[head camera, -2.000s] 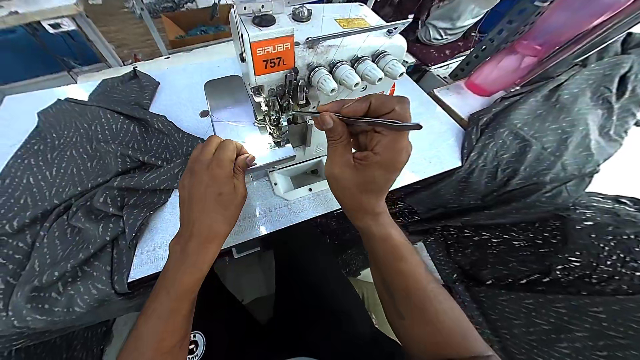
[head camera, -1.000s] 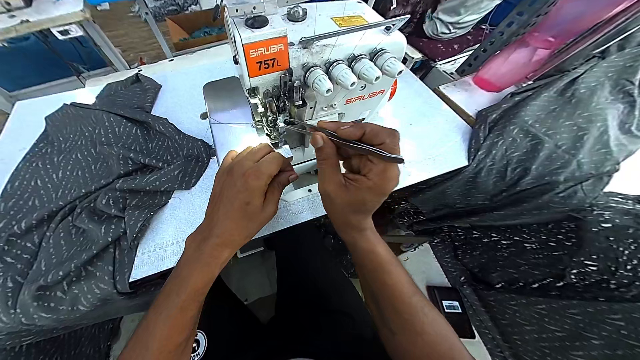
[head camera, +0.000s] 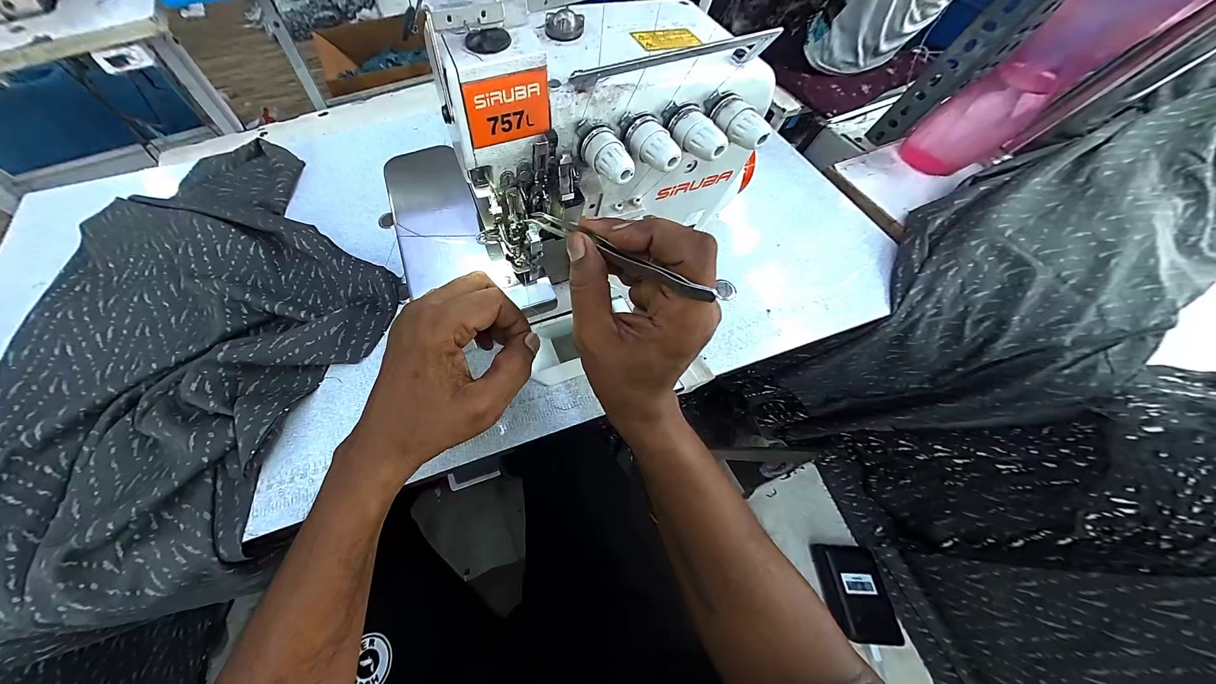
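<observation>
A white Siruba overlock sewing machine (head camera: 608, 123) stands on the table, with several white tension dials on its front. My right hand (head camera: 646, 304) holds metal tweezers (head camera: 655, 273), whose tips reach the needle and presser foot area (head camera: 518, 223). Just left of it, my left hand (head camera: 456, 361) is in front of the machine bed, thumb and forefinger tips pinched together; whether a thread is between them I cannot tell. A thin thread crosses the metal side plate (head camera: 432, 204). Dark patterned fabric (head camera: 199, 313) lies on the table left of the machine.
More dark patterned fabric (head camera: 1054, 285) drapes along the right side. A pink translucent object (head camera: 988, 104) lies at the upper right. A black phone-like object (head camera: 858, 594) bearing a label is at the lower right. Behind the table is a cardboard box (head camera: 366, 57). The white tabletop (head camera: 807, 256) extends right of the machine.
My left hand has moved right from beside the side plate to in front of the machine bed. My right hand still holds the tweezers, tips at the needle area.
</observation>
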